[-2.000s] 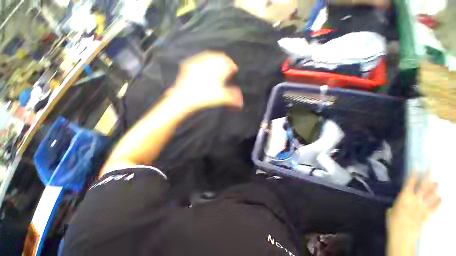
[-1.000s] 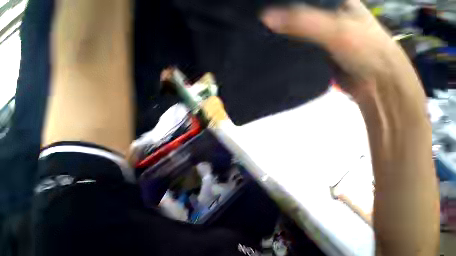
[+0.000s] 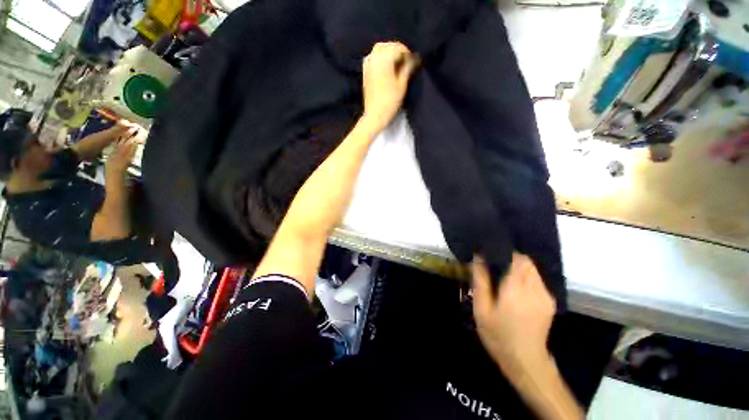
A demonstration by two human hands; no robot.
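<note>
A large black garment [image 3: 271, 107] lies over the white table and hangs over its front edge. My left hand [image 3: 386, 78] is closed on the cloth at the upper middle, with the arm stretched forward. My right hand [image 3: 513, 303] grips the lower end of a narrow part of the garment at the table's front edge. Some of its fingertips are hidden by cloth. A white patch of table shows between the garment's parts.
The sewing machine [image 3: 657, 66] stands at the upper right on a tan bed [image 3: 657, 184], with a pink-red scrap [image 3: 731, 146] on it. The table's front edge [image 3: 657, 299] runs below. A red-rimmed basket [image 3: 215, 308] sits under it. Another person [image 3: 62, 197] works at the left.
The view has turned and shows the machine and the other person. The garment now lies across the table. My right hand has moved down to the table's front edge and holds cloth there.
</note>
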